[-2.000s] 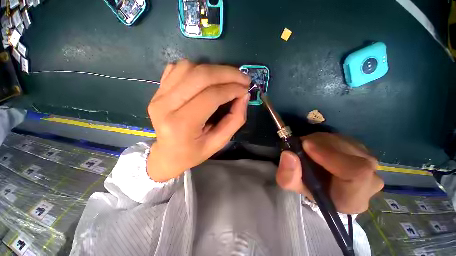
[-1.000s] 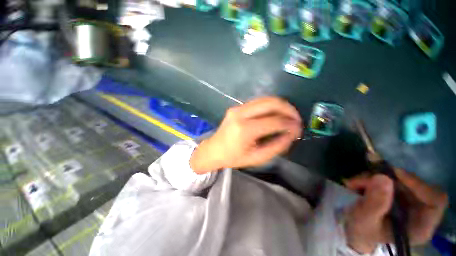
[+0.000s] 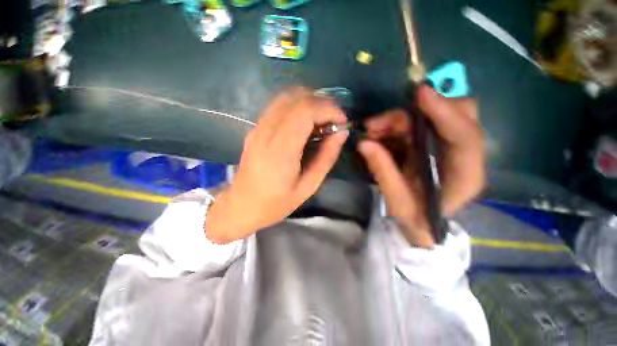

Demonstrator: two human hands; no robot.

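Observation:
My left hand (image 3: 277, 159) pinches a tiny silvery piece (image 3: 333, 128) between thumb and fingertips, blurred; it looks like a small wired component. The thin solder wire (image 3: 169, 101) runs from the left to behind my left hand. My right hand (image 3: 433, 155) holds the soldering iron (image 3: 424, 135) upright between its fingers, metal tip pointing to the far side. My right thumb and a fingertip are close to the piece at my left fingertips; whether they touch it is unclear. A turquoise open housing (image 3: 335, 93) lies just beyond, mostly hidden by my hands.
An open housing with a board (image 3: 284, 37) lies on the dark green mat (image 3: 155, 54), with more at the top edge. A yellow bit (image 3: 364, 57) and a turquoise closed housing (image 3: 449, 80) are to the right. A pale strip (image 3: 500, 30) lies upper right, a solder spool (image 3: 24, 91) far left.
The view has swung back after turning left. My right hand has come in beside my left fingertips, and the iron has swung upright, its tip away from the housing.

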